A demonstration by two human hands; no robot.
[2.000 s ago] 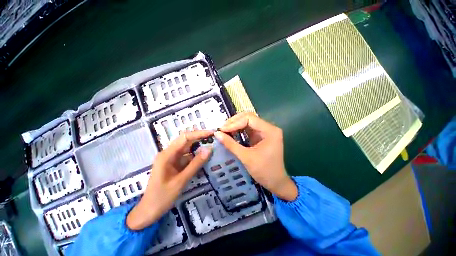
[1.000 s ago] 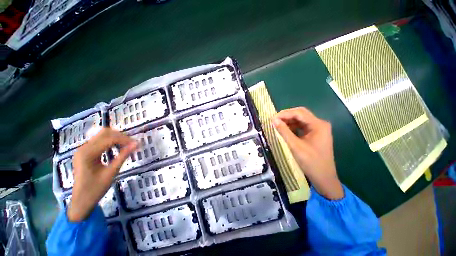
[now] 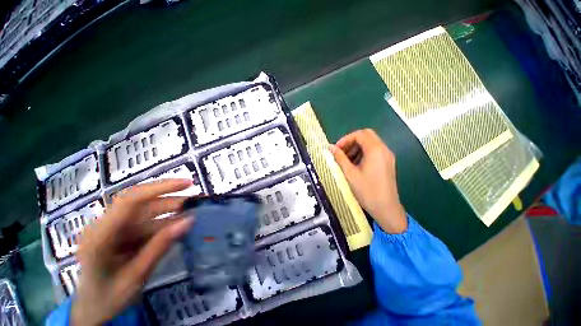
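Observation:
My left hand (image 3: 130, 239) holds a dark grey phone middle frame (image 3: 220, 245) by its upper left edge, above the tray; both are blurred. The blister tray (image 3: 196, 167) lies below with silvery frames in its pockets; my left hand and the held frame hide part of it. My right hand (image 3: 371, 175) has thumb and index fingertip together over the narrow yellow adhesive sheet (image 3: 331, 181) beside the tray's right edge. Whether a strip is between those fingertips cannot be told.
Larger yellow striped spare sheets (image 3: 439, 95) overlap on the green bench (image 3: 337, 83) at the right, with clear plastic film under them. Dark stacked trays (image 3: 54, 38) stand at the far left. A blue sleeve (image 3: 566, 191) shows at the right rim.
My left hand, a second ago over a frame in the tray, now holds a frame raised above it. My right hand stays at the yellow sheet. The whole view has shifted slightly.

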